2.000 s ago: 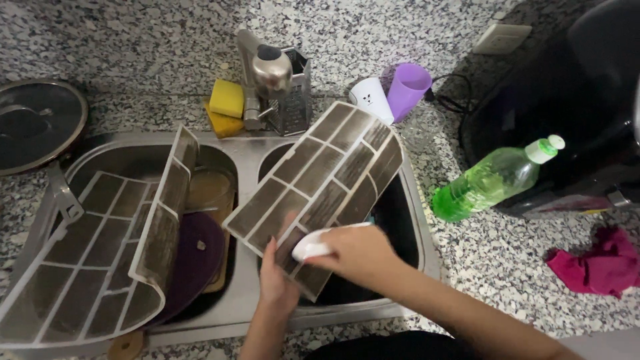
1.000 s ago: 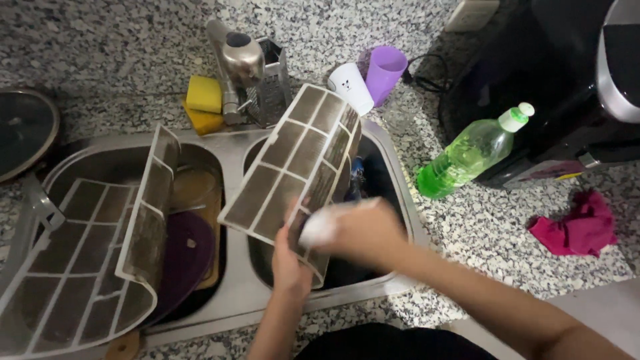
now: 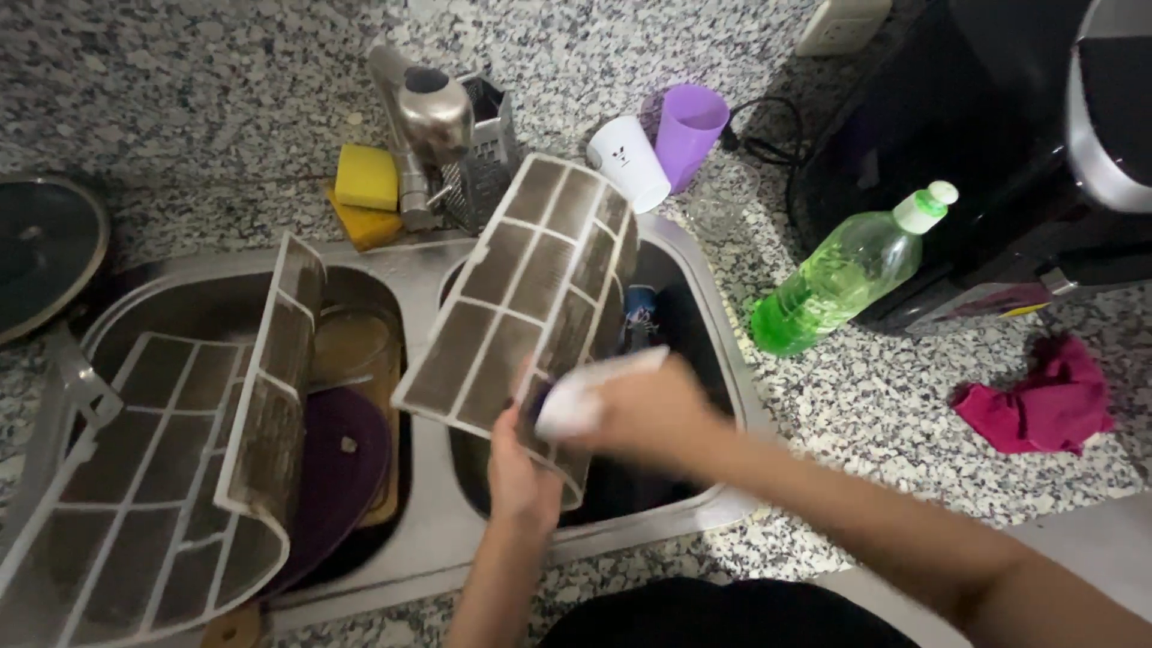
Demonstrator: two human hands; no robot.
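A curved mesh air filter with a white plastic grid frame (image 3: 517, 297) is held tilted over the right sink basin. My left hand (image 3: 522, 477) grips its lower edge. My right hand (image 3: 648, 414), blurred, is closed on a white object (image 3: 571, 405) against the filter's lower right part; whether it is a brush or something else I cannot tell. A second dusty mesh filter (image 3: 144, 450), bent upward on its right side, rests over the left basin.
Around the double steel sink (image 3: 432, 504) are a faucet (image 3: 423, 117), metal grater (image 3: 490, 144), yellow sponge (image 3: 367, 177), white cup (image 3: 630, 162), purple cup (image 3: 688, 135), green bottle (image 3: 841, 279), black appliance (image 3: 954, 117), pink cloth (image 3: 1044, 396) and pot lid (image 3: 45, 252). A purple plate (image 3: 346, 468) lies left.
My right hand has moved about near the filter's lower right part, still holding the white object. My left hand keeps its grip. The view has shifted somewhat.
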